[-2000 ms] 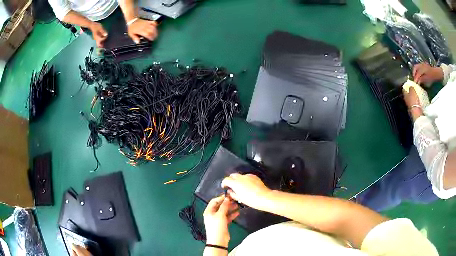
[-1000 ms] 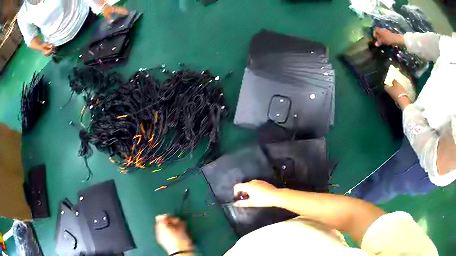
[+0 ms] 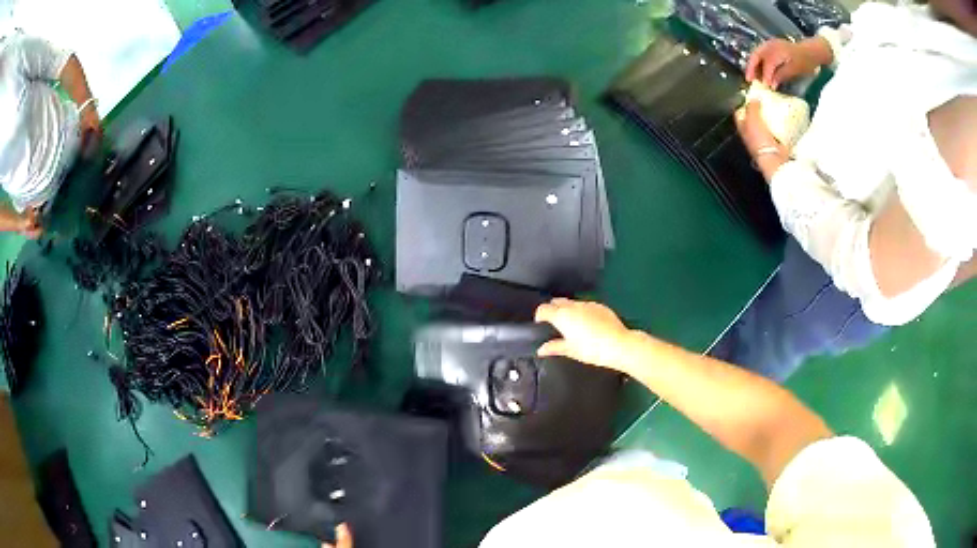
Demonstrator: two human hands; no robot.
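Observation:
My left hand [image 3: 340, 537] is mostly cut off by the bottom edge; its thumb lies on the lower edge of a blurred matt black cover [image 3: 396, 460] with a dark patch, left of centre. My right hand [image 3: 584, 334] pinches the upper right edge of a shiny black cover [image 3: 552, 412]. That cover has a small rounded patch [image 3: 512, 385] with bright dots, and an orange cord tip [image 3: 493, 462] shows near its lower left. A narrow dark piece [image 3: 493, 297] lies just above it. The fingers under both covers are hidden.
A fanned stack of covers [image 3: 429, 230] lies beyond my right hand. A tangled pile of black cords [image 3: 246, 300] with orange tips is at left. More covers [image 3: 182, 503] lie lower left. A person at right holds something pale yellow [image 3: 787, 112] beside a thick stack [image 3: 696, 128]; another person is upper left.
The view has shifted right. My left hand has gone from the bare table to a black cover at lower left. My right hand has moved up to the shiny cover's far edge.

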